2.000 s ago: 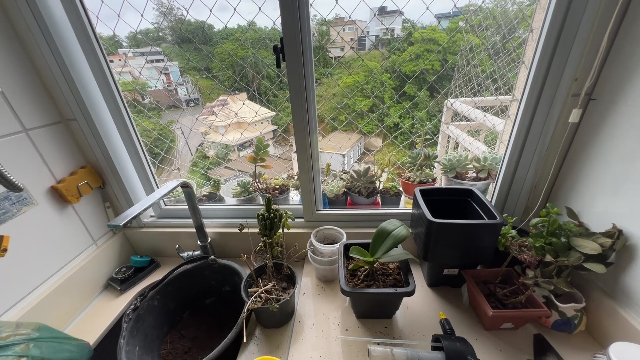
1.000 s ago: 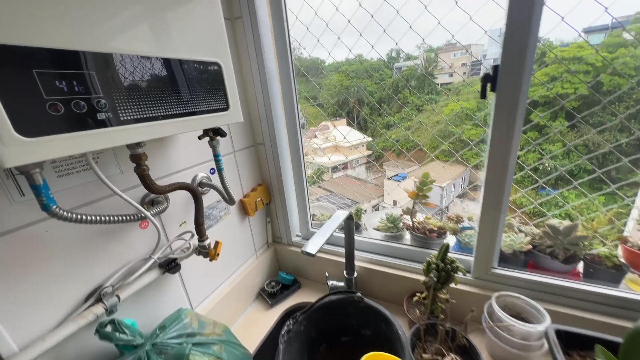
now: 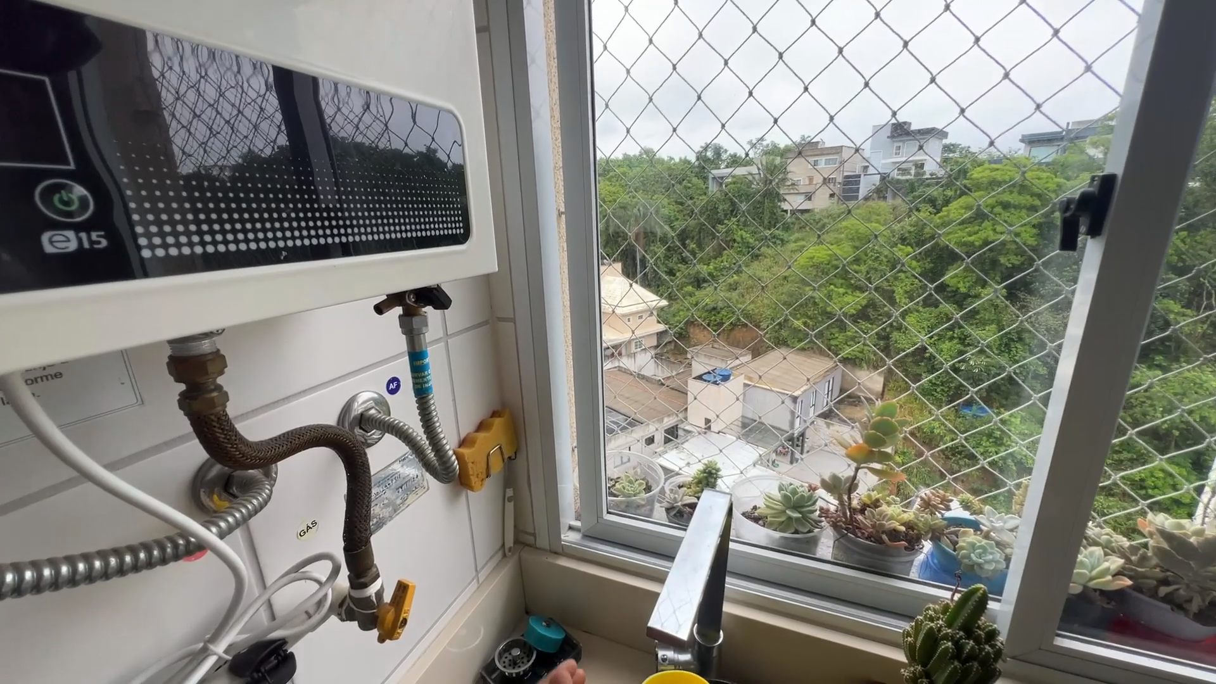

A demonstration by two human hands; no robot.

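Observation:
Only a small part of a hand, seemingly my left hand, shows at the bottom edge; its fingers and anything in it are cut off. It is nearest to a black holder with a metal strainer-like disc and a teal cap, and to a round yellow object cut off by the frame. A chrome faucet rises behind the yellow object. My right hand is out of view. At the lower right stands a cactus.
A white water heater hangs at upper left, above braided hoses, a yellow-handled valve and a yellow bracket. A netted window with a grey frame fills the right. Potted succulents stand outside the glass.
The view has swung left and closer to the heater and faucet. Part of a hand has come into view at the bottom. The heater's display, lit a second ago, looks dark where visible.

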